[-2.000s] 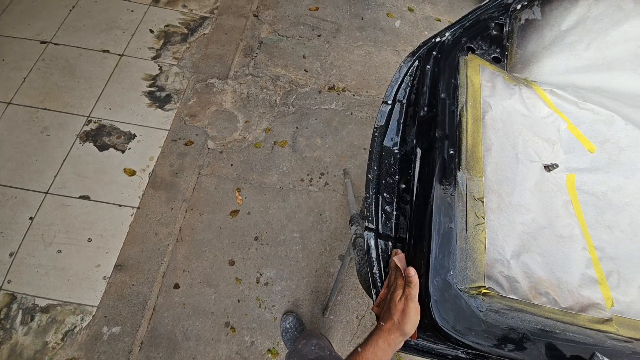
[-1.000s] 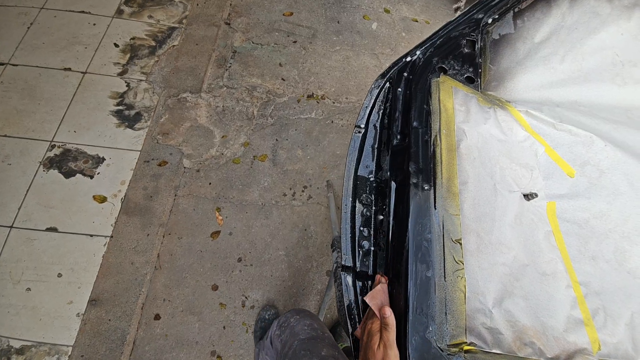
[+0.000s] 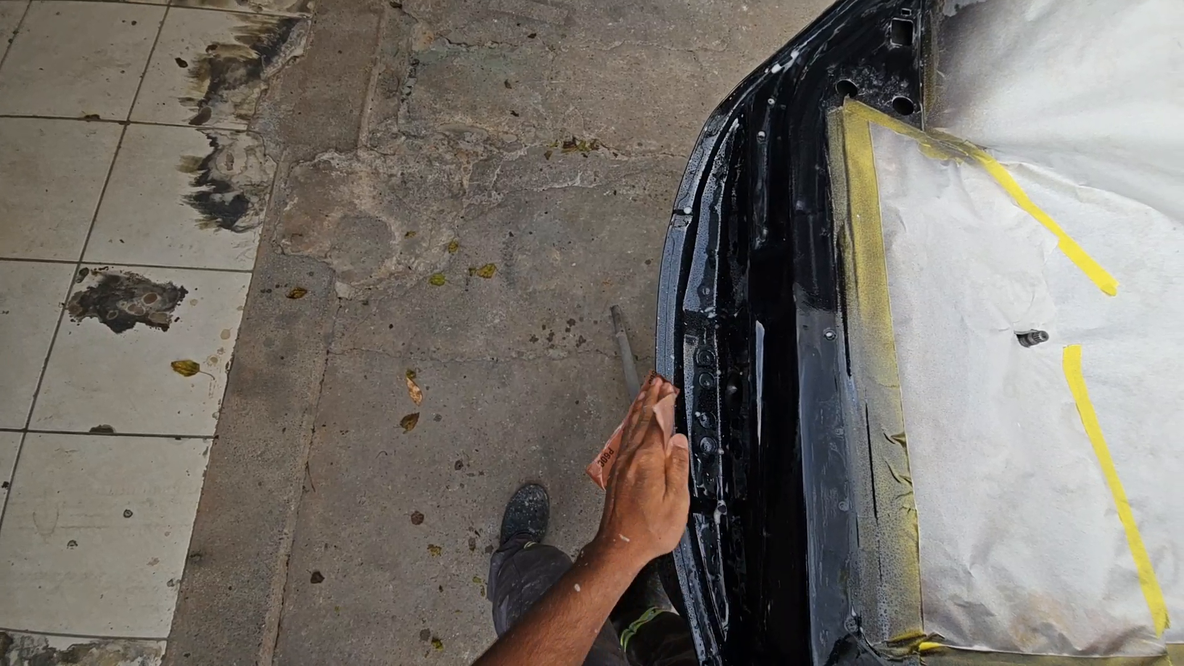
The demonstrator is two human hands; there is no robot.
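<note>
My left hand [image 3: 645, 472] presses a folded sheet of reddish-brown sandpaper [image 3: 608, 455] against the outer left edge of a black-painted vehicle body panel [image 3: 772, 388]. Its fingers point up and lie flat over the sheet, with the thumb on the right side. Part of the sheet sticks out left of the fingers and bears printing. Wet-looking streaks and pale residue mark the panel's ridges. White masking paper [image 3: 980, 435] covers the panel's middle, bordered by overspray-dusted yellow tape [image 3: 869, 231]. My right hand is out of view.
A grey metal bar [image 3: 624, 347] shows beside the panel, low down. My shoe [image 3: 524, 511] rests on the stained concrete floor [image 3: 481, 370], where dry leaves lie. White floor tiles [image 3: 139, 370] with dark patches run along the left. A small stud [image 3: 1033, 339] pokes through the paper.
My left hand has moved with the sandpaper from the panel's grooved ridge out to its outer left edge. More of the sheet shows now. The view has shifted.
</note>
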